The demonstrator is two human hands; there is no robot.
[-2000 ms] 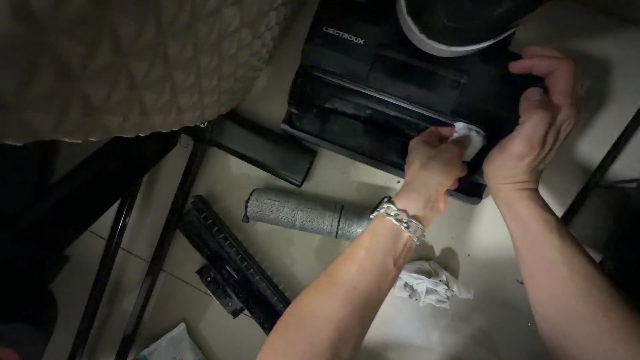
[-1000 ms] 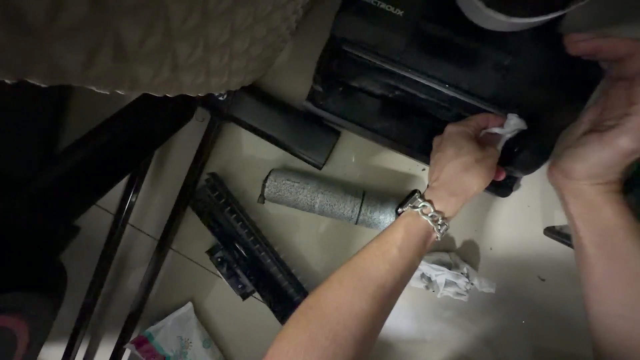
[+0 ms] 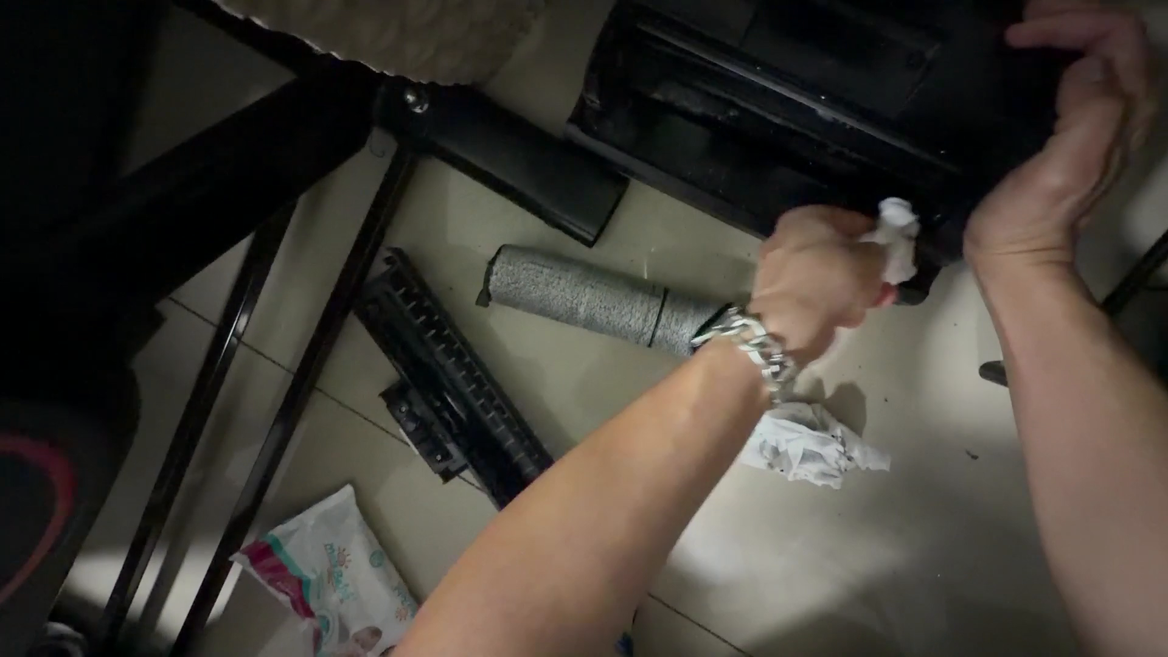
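My left hand [image 3: 817, 274], with a chain bracelet at its wrist, grips a white wipe [image 3: 897, 239] at the lower edge of a black floor-cleaner head [image 3: 730, 119] with a long open slot. My right hand [image 3: 1072, 137] is against the right end of the black unit, its fingers curved and partly lost in shadow; whether it grips is unclear. Below the unit a grey fabric roller brush [image 3: 579, 297] lies on the tiled floor, one end by my left wrist. A crumpled, soiled white wipe [image 3: 812, 445] lies beneath that wrist.
A black ribbed plastic part [image 3: 456, 374] lies left of my left forearm. A soft pack of wipes [image 3: 333, 575] is at the bottom left. Black metal furniture legs [image 3: 301, 383] stand on the left, and a quilted beige cover [image 3: 401, 36] hangs at the top.
My left hand and the wipe have moved from inside the slot area to its lower right edge. The view has shifted, showing more of the wipes pack.
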